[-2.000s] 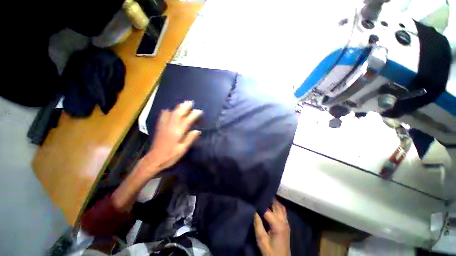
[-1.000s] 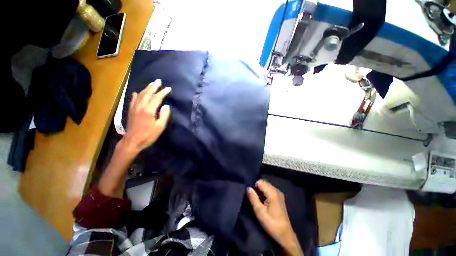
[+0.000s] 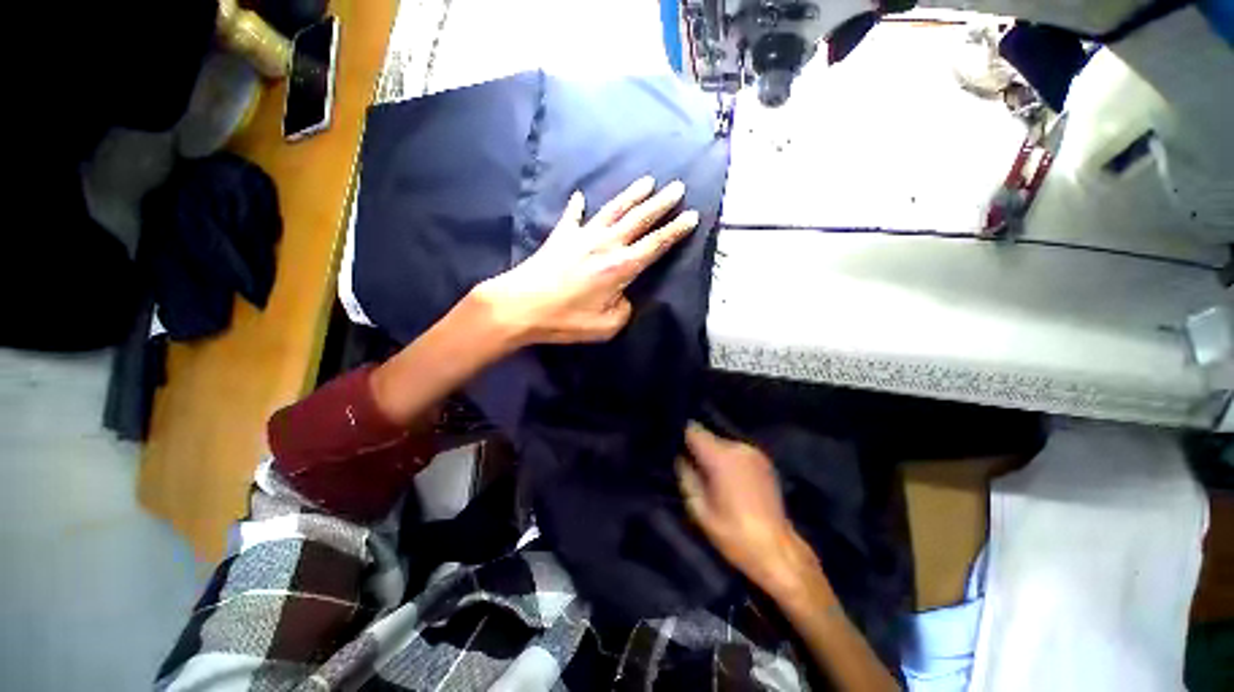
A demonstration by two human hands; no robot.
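The navy cloth (image 3: 433,203) lies on the machine bed and hangs over its front edge onto the lap. A raised seam (image 3: 529,169) runs lengthwise through it. Its right edge lines up with the presser foot and needle (image 3: 723,115) at the top. My left hand (image 3: 596,264) lies flat on the cloth, fingers spread, just left of that edge. My right hand (image 3: 738,500) is at the cloth's right edge below the bed, fingers curled and slightly blurred, pinching the edge.
The white machine bed (image 3: 866,304) extends right, with red and metal snips (image 3: 1022,183) on it. The machine head is cut off above. A wooden side table (image 3: 223,419) at left holds a phone (image 3: 311,79) and dark bundled cloth (image 3: 217,243). White cloth (image 3: 1096,541) hangs lower right.
My left hand has moved right across the seam, nearer the cloth's right edge. My right hand stays low at the edge, slightly higher in view. The view has shifted, with the machine head now higher.
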